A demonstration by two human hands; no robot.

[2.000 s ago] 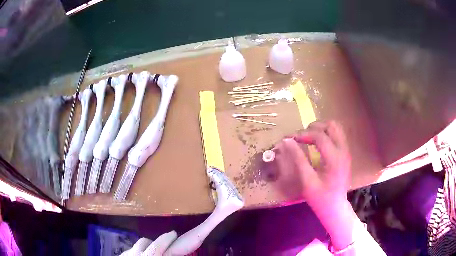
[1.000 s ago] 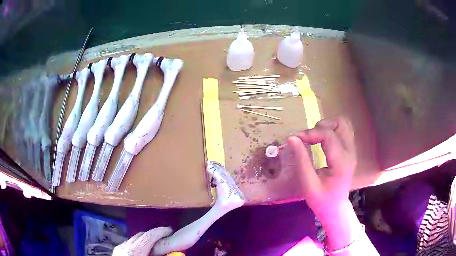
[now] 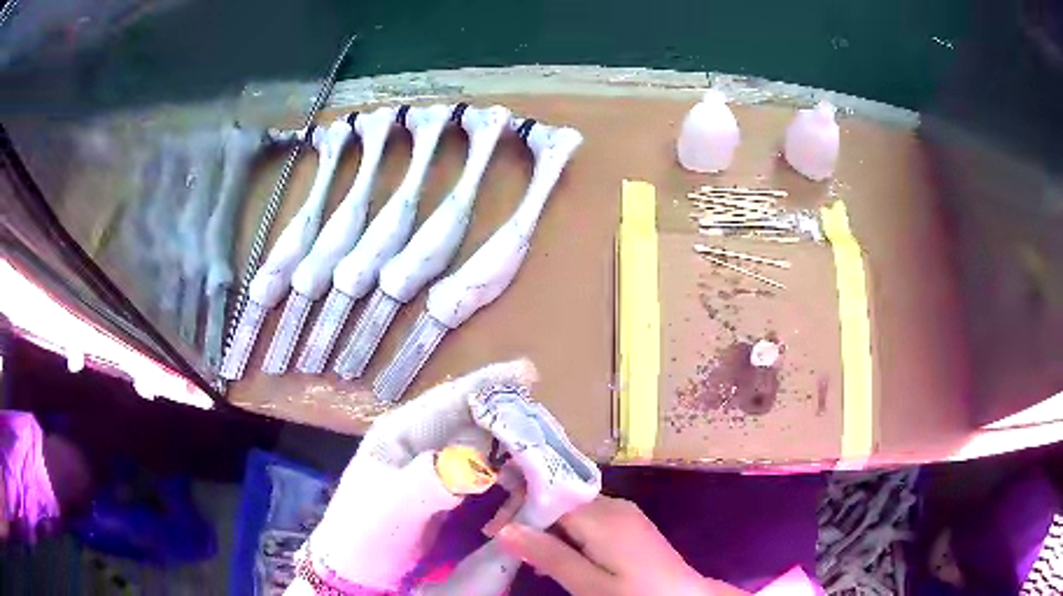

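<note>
A white-grey moulded limb part (image 3: 539, 456) is held at the bench's front edge, its patterned end up. My left hand (image 3: 402, 477), in a white knit glove with a yellow thumb wrap (image 3: 465, 469), grips it from the left. My bare right hand (image 3: 606, 547) grips it lower down from the right; some fingers are hidden behind it. I cannot tell whether the right hand also holds a swab. A small white pot (image 3: 764, 353) sits beside a dark stain. Cotton swabs (image 3: 740, 210) lie between two yellow tape strips (image 3: 639, 326).
Several limb parts (image 3: 402, 250) lie in a row at left, beside a thin dark rod (image 3: 283, 186). Two squeeze bottles (image 3: 708, 136) stand at the far edge. Side panels flank the bench. A blue crate (image 3: 266, 512) is below at left. Small pale pieces (image 3: 868, 530) show below at right.
The view has shifted, so the bench things appear farther right. My right hand has left the pot and now grips the limb part. My left hand has moved up to its patterned end.
</note>
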